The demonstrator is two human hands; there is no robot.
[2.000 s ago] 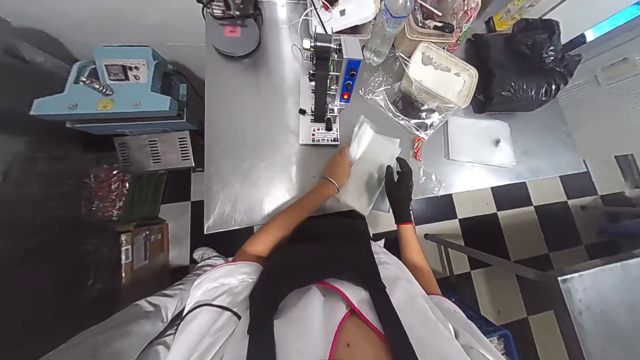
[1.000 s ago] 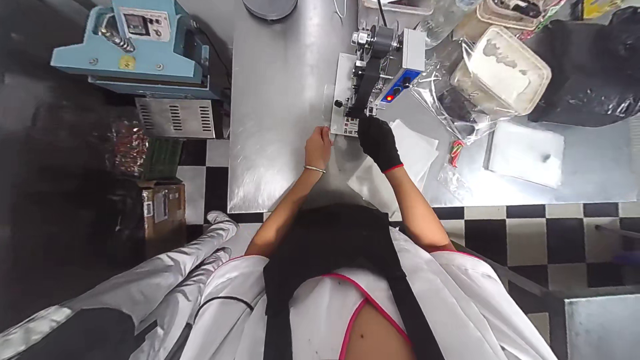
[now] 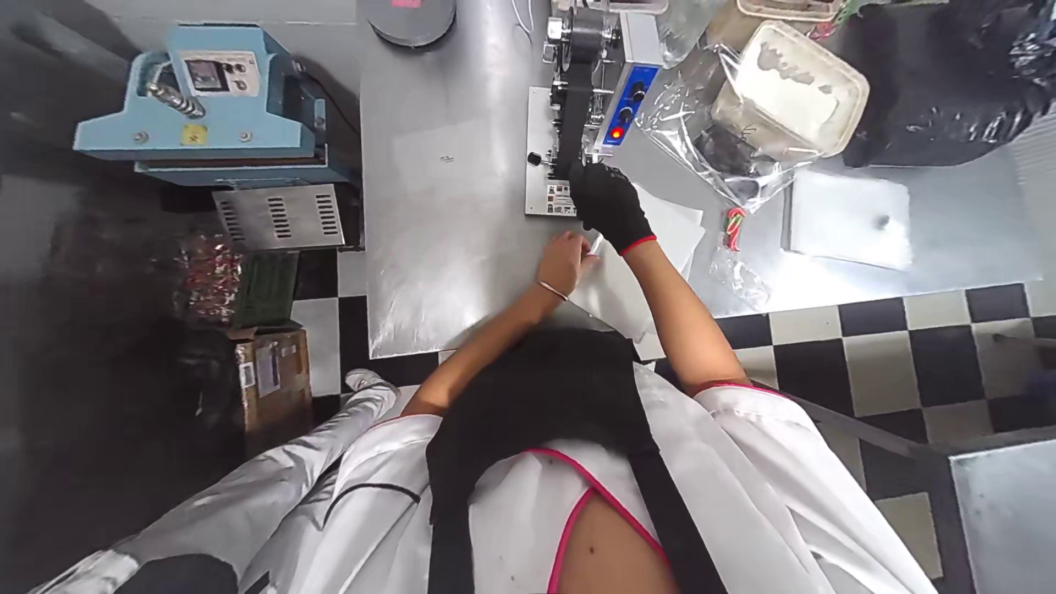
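My right hand [image 3: 610, 202], in a black glove with a red cuff, is at the front end of a benchtop machine [image 3: 582, 107] with rollers, a dark band and a blue control panel. Its fingers cover part of the machine's base, and what they touch is hidden. Just below it, my bare left hand [image 3: 565, 262], with a thin bracelet at the wrist, has its fingers curled at the edge of pale, translucent sheets or bags [image 3: 615, 289]. Whether it grips one is unclear. More of these sheets [image 3: 672, 231] lie under and beside my right forearm.
Around the steel table [image 3: 445, 247] are a round dark base [image 3: 411, 18], a whitish tub [image 3: 796, 87] in clear plastic, a black bag [image 3: 932, 82], a white lid [image 3: 854, 219] and a red-green wrapped piece [image 3: 733, 228]. A blue heat-press-like machine [image 3: 206, 107] stands left. Another person's pale-clad leg [image 3: 289, 462] is lower left.
Two seconds ago both hands were at the pale sheets, to the machine's right. My right hand has since moved to the machine's front end, and my left hand is now just below it.
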